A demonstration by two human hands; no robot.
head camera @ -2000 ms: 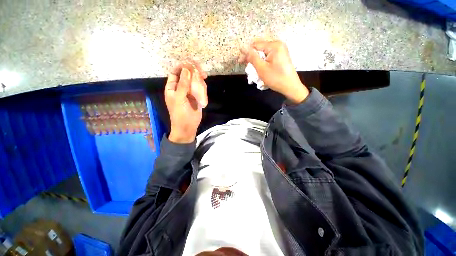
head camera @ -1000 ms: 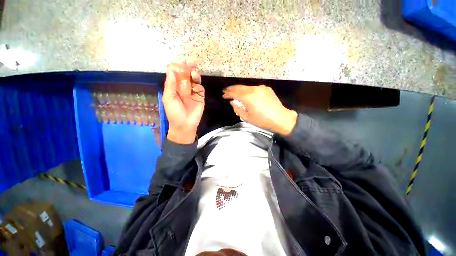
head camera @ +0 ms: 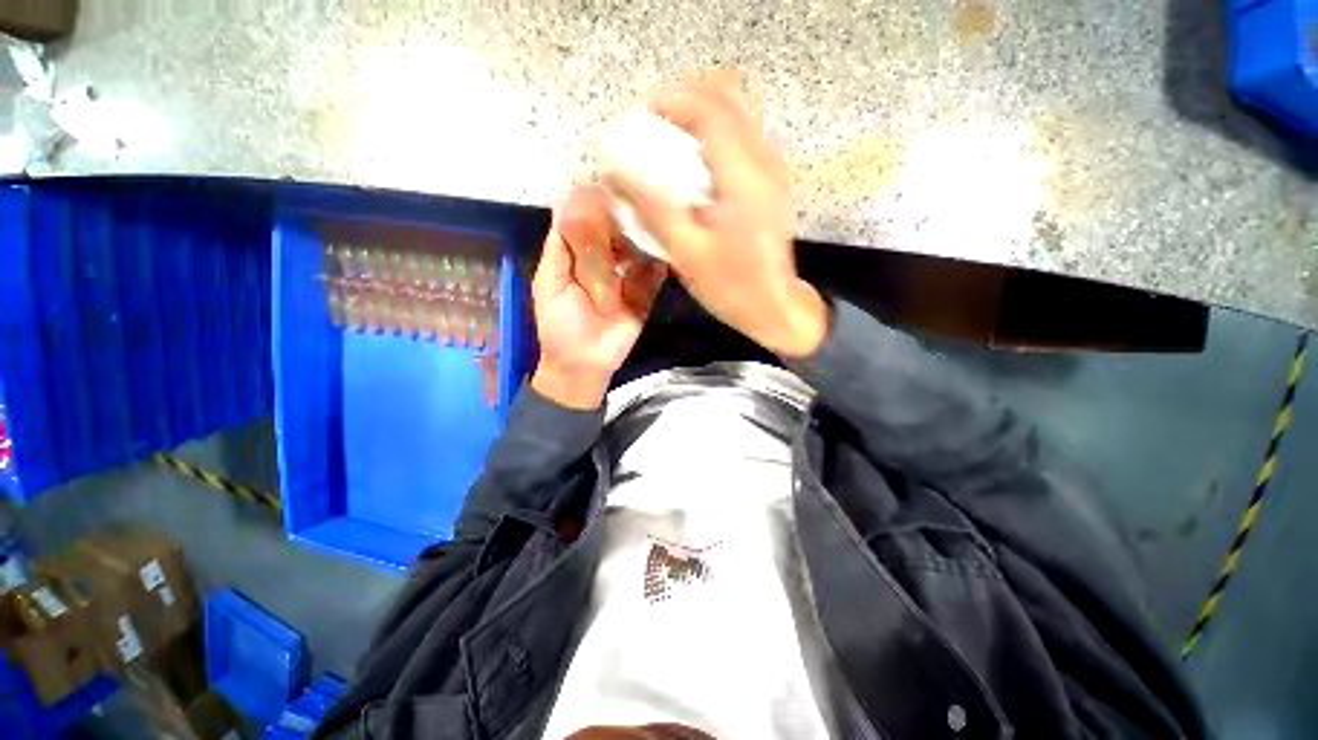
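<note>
My right hand [head camera: 740, 239] is blurred and grips a crumpled white cloth [head camera: 658, 159] over the bench's front edge. My left hand [head camera: 590, 311] is palm up just below it, with its fingers curled against the cloth. The cloth and my right hand cover the left fingertips, so I cannot tell if a piece is held there. Rows of small translucent reddish moulded pieces [head camera: 412, 297] lie at the bench end of a blue tray [head camera: 398, 554], left of my left hand. One piece [head camera: 492, 379] lies lengthwise below the rows at the tray's right side.
The speckled bench [head camera: 477, 72] spans the top. White crumpled cloths [head camera: 65, 116] lie at its left end, a blue bin [head camera: 1279, 58] at its right. Stacked blue trays [head camera: 130, 318] stand at left, cardboard boxes [head camera: 123, 600] at lower left. Yellow-black tape [head camera: 1250, 506] marks the floor.
My right hand has moved up and left with the white cloth, onto my left hand's fingers. The view has shifted left, bringing the cloths at the bench's left end into sight.
</note>
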